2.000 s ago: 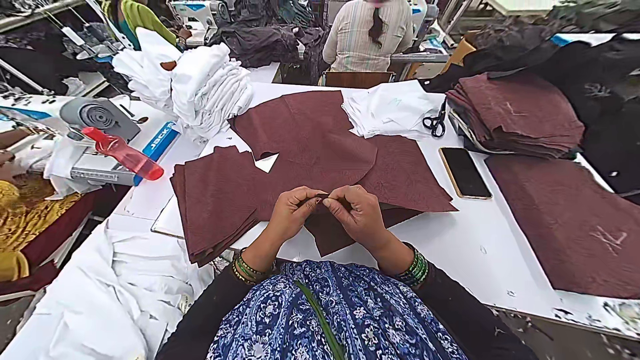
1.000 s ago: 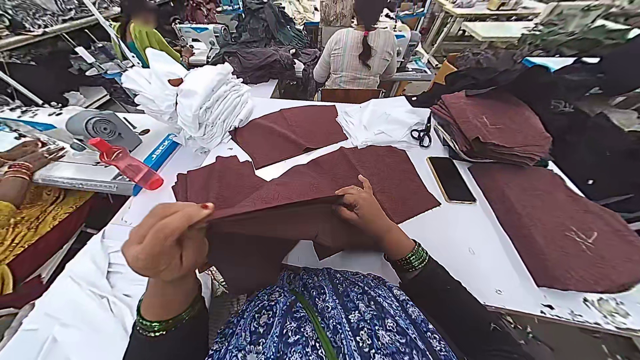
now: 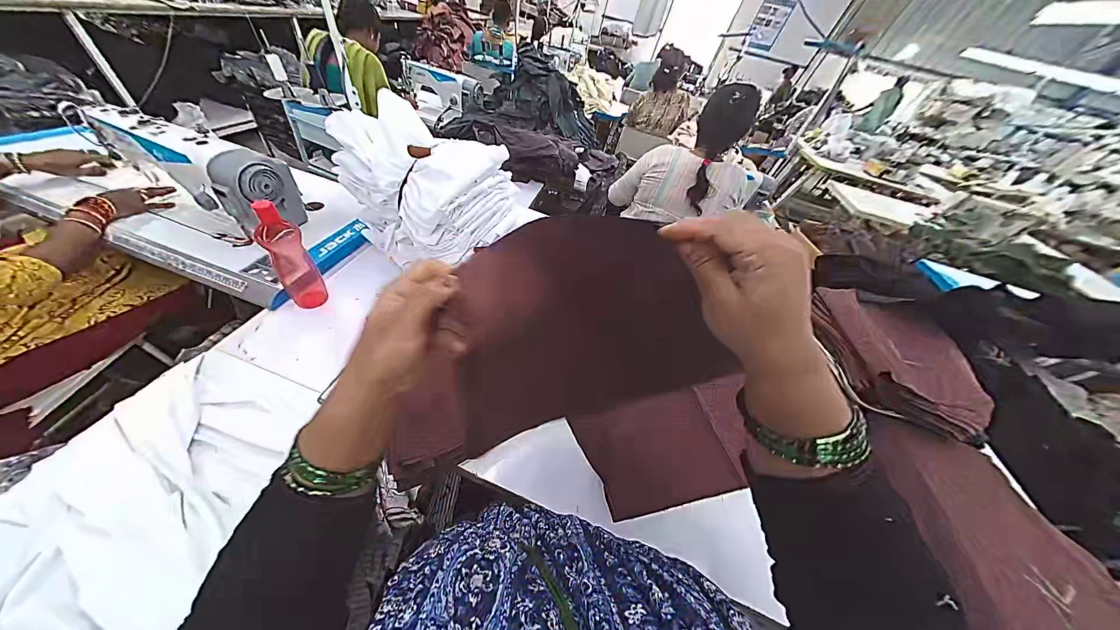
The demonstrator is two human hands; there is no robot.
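A dark maroon fabric piece [image 3: 595, 324] is raised between my hands above the white table. My left hand [image 3: 411, 328] pinches its left edge, and my right hand [image 3: 744, 280] pinches its upper right corner. Beneath and behind it, more maroon cut pieces [image 3: 665, 455] lie on the tabletop, partly hidden by the raised cloth. To the right of my right forearm is a stack of maroon pieces [image 3: 910, 359], with another maroon piece [image 3: 989, 516] spread below it.
White folded fabric [image 3: 446, 192] is piled at the back left. A red plastic bottle [image 3: 290, 258] stands by a sewing machine [image 3: 201, 166], where a co-worker's hands rest. White cloth [image 3: 149, 499] covers the near left. Other people sit further back.
The maroon piece, held low near my lap a second ago, is now lifted and spread upright. Both hands have risen. The view has tilted upward.
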